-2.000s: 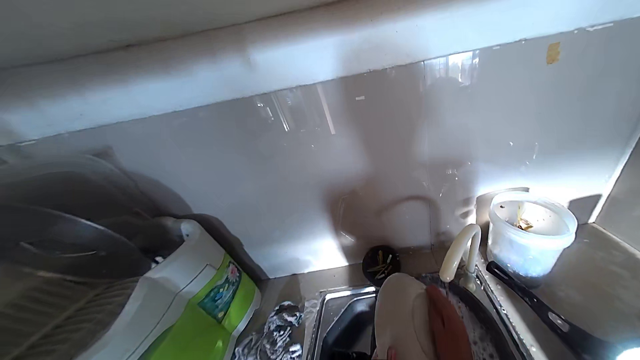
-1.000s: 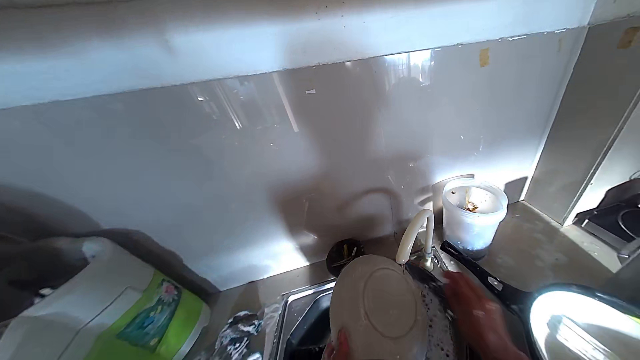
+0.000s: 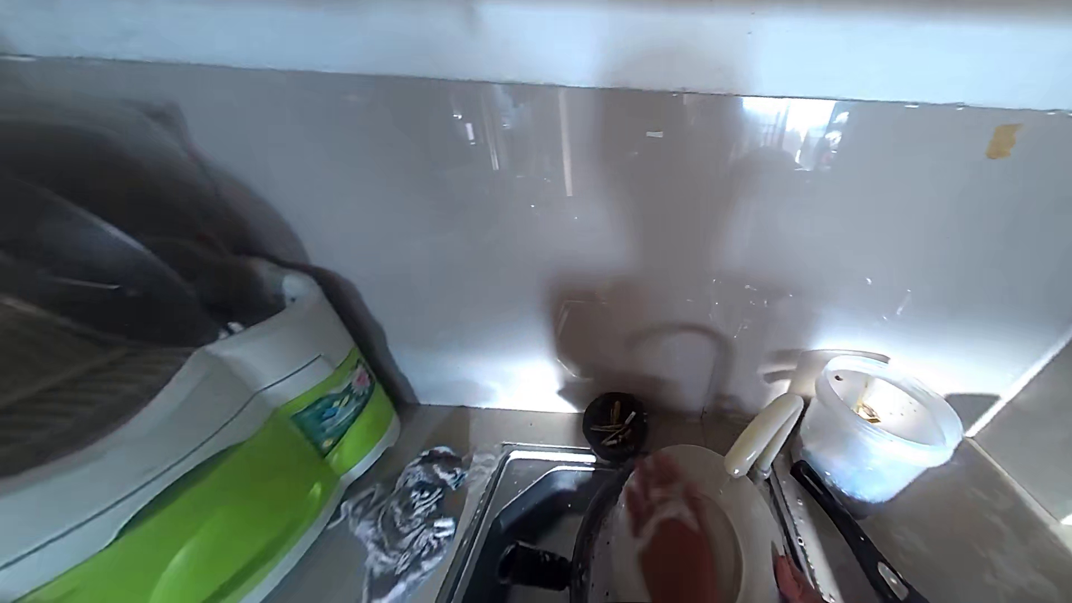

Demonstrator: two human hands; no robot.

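A pale round plate (image 3: 737, 523) is tilted over the sink (image 3: 502, 502). My left hand (image 3: 670, 519), blurred and wet with suds, lies flat over the plate's face with its fingers stretched upward. At the plate's lower right edge, my right hand (image 3: 793, 579) grips the rim; only a few fingers show. The curved cream faucet (image 3: 764, 435) is just behind the plate. A dark rounded rim shows along the plate's left side, and a black object (image 3: 536, 565) lies in the sink basin.
A soapy crumpled cloth or scrubber (image 3: 410, 511) lies left of the sink. Behind stands a round black dish (image 3: 615, 425) with small sticks. At right are a white plastic tub (image 3: 875, 435) and a black-handled pan (image 3: 854, 532). A green and white dish rack (image 3: 251, 469) stands left.
My right hand has gone from beside the faucet down to the plate's right edge. My left hand has moved from the plate's lower edge onto its face. The view has swung left.
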